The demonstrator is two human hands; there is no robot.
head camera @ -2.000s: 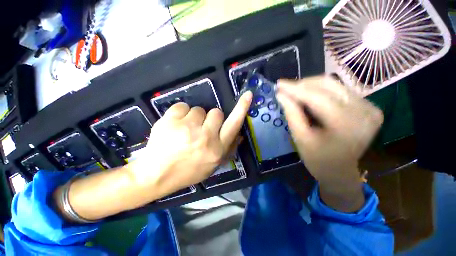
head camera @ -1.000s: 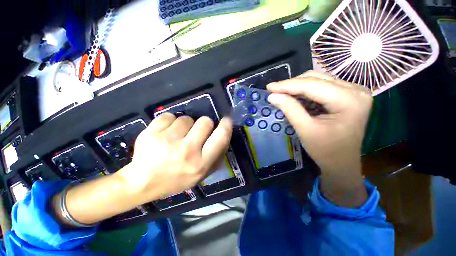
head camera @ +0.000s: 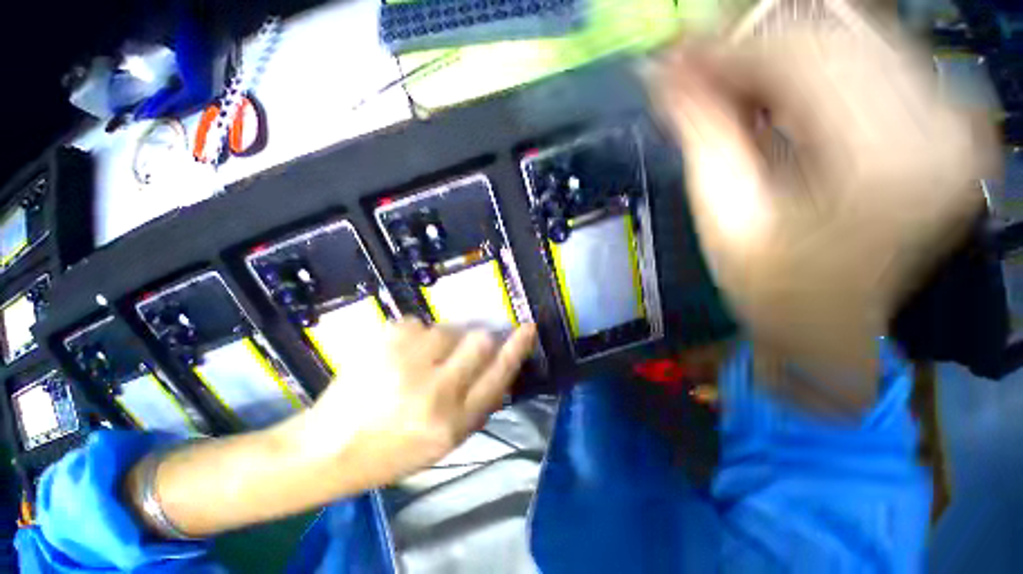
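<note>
A long black foam tray (head camera: 449, 140) lies across the view with several open phones in its pockets. The rightmost phone (head camera: 600, 269) shows dark camera modules (head camera: 558, 202) at its upper end and a white battery with yellow edges. My left hand (head camera: 432, 381) rests low on the tray, over the lower part of the phones left of it, fingers slightly spread and holding nothing visible. My right hand (head camera: 819, 168) is raised at the upper right, strongly blurred; whether it holds anything cannot be told. The clear film with rings is not distinguishable.
Orange-red scissors (head camera: 228, 128) lie on white paper (head camera: 337, 84) behind the tray. A yellow-green mat (head camera: 494, 67) bears a dark ridged strip (head camera: 477, 20). The pink fan is mostly hidden behind my right hand. More phones lie in another tray at far left.
My right hand has moved up and right, away from the rightmost phone, and the film no longer covers it. My left hand has moved down, uncovering more phones' camera ends.
</note>
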